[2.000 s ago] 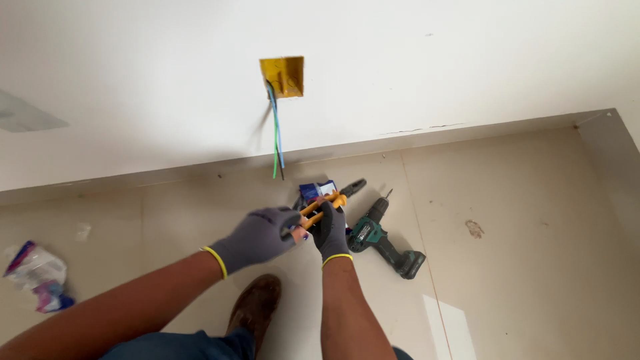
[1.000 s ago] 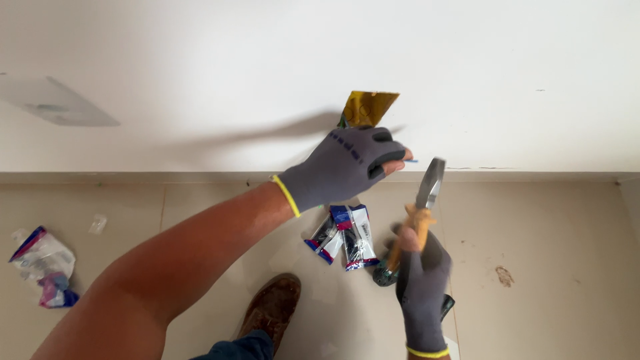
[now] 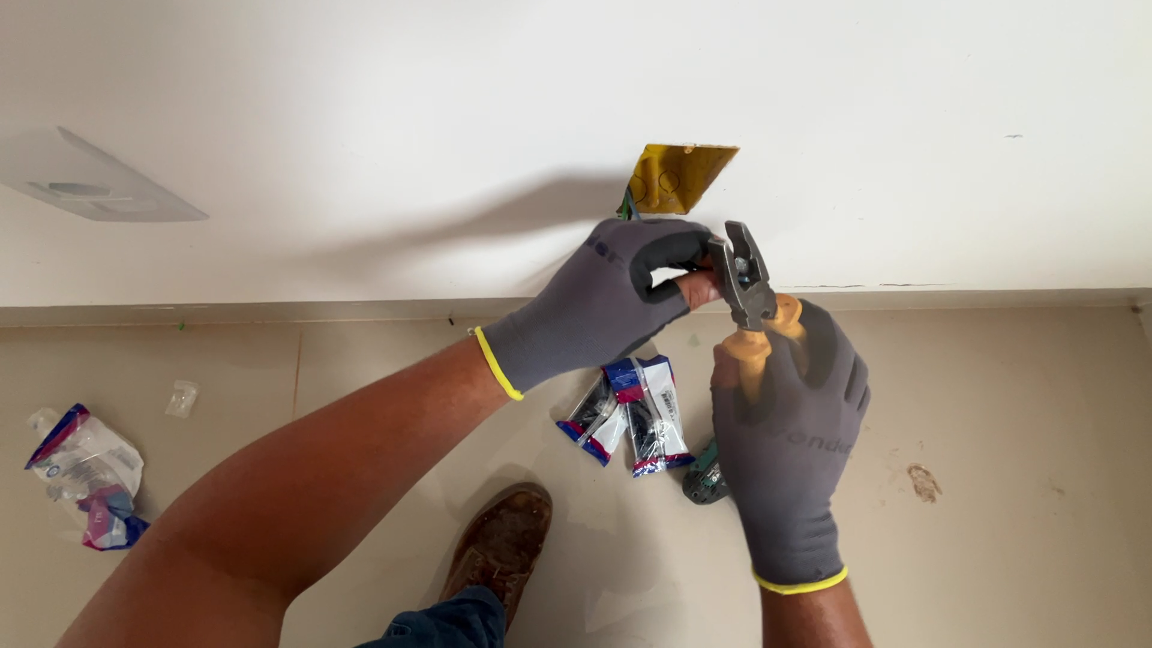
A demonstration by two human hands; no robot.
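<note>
My left hand, in a grey work glove, pinches the electrical wires just below a yellow wall box; its fingers hide most of their length. Combination pliers with orange handles are in my right hand, gloved alike. The plier jaws stand apart, upright beside my left fingertips. Whether a wire lies between the jaws is hard to tell.
Two sealed packets lie on the tiled floor, near a partly hidden cordless drill. Opened plastic packaging is at far left. A white cover plate sits on the wall. My boot is below.
My right hand has raised the pliers to my left fingertips, and their jaws have spread. Two seconds ago both hands were at the pliers over the floor and the wires hung free.
</note>
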